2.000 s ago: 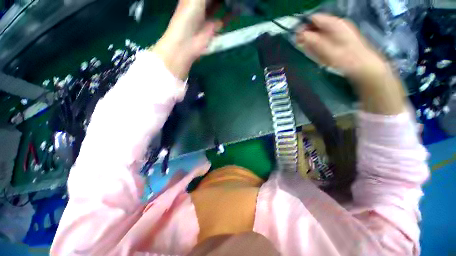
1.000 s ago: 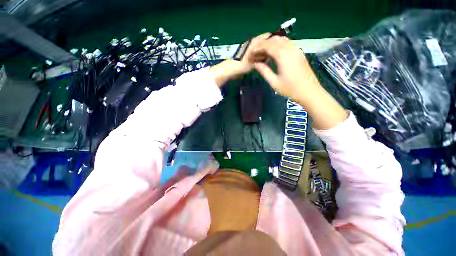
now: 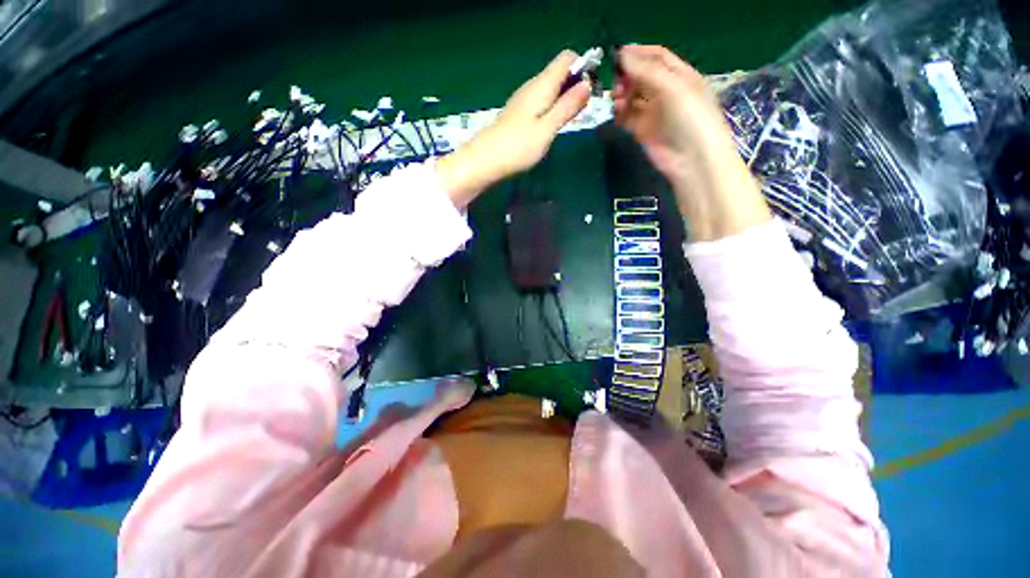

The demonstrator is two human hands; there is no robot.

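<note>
My left hand (image 3: 525, 127) is at the top centre, its fingertips closed on a small white connector housing (image 3: 586, 61) with dark wire. My right hand (image 3: 666, 102) is just right of it, thumb and fingers pinched on a thin dark piece, too small to tell whether it is a lead. A flat black wired module (image 3: 534, 244) lies on the green mat below my hands, its leads running towards the front edge. The ladder-like gasket strip (image 3: 639, 296) hangs over the bench edge, with a plain black adhesive strip (image 3: 673, 243) beside it.
A tangled pile of black harnesses (image 3: 153, 243) with white tips covers the left side. Red-handled pliers (image 3: 53, 322) lie at the far left. A clear plastic bag of parts (image 3: 870, 169) lies at the right. An open cardboard box (image 3: 673, 390) is below the bench edge.
My hands were overlapping one second ago and are now side by side, with their fingertips close. The white connector now shows between them. The view has shifted slightly.
</note>
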